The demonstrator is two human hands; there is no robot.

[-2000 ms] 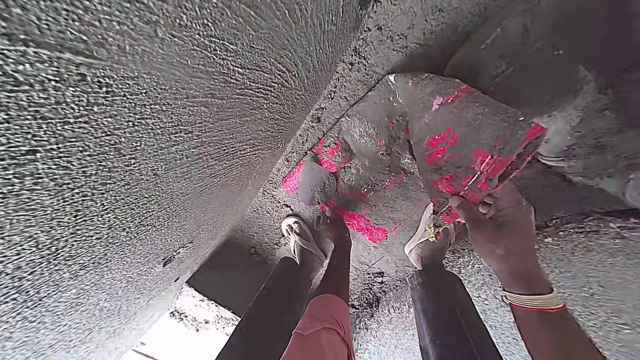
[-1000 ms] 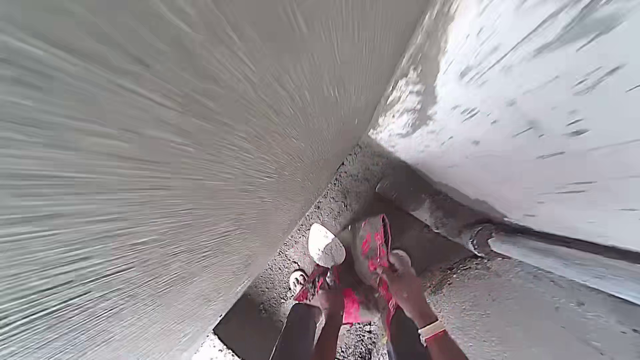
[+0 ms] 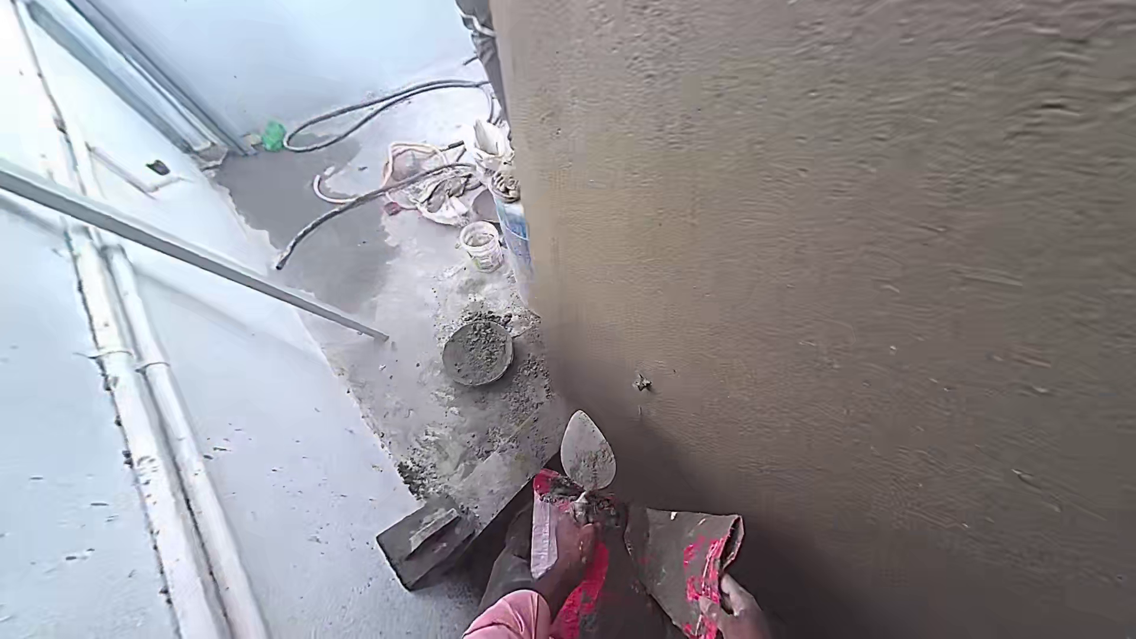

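At the bottom centre, my left hand (image 3: pixel 572 555) grips a pointing trowel (image 3: pixel 587 453), its leaf-shaped blade tipped upward with mortar on it, together with the edge of a grey, mortar-stained sheet (image 3: pixel 661 550) with bright pink patches. The sheet's right edge is pinched in my right hand (image 3: pixel 737 611), which is partly cut off by the frame's bottom. Left of my left hand lies a dark plastering float (image 3: pixel 428 540). The sheet hangs close to the plastered wall (image 3: pixel 843 311).
A round pan of mortar (image 3: pixel 479 352) sits on the floor, with a white tub (image 3: pixel 482 246), a bucket (image 3: pixel 515 232) and a black hose (image 3: pixel 355 202) beyond. A metal bar (image 3: pixel 204 253) slants in from the left, over white pipes (image 3: pixel 169 444) on the white wall.
The view has swung widely, now showing the floor with the pan and hoses. Both hands still hold the pink-marked sheet, and the trowel stays with my left hand.
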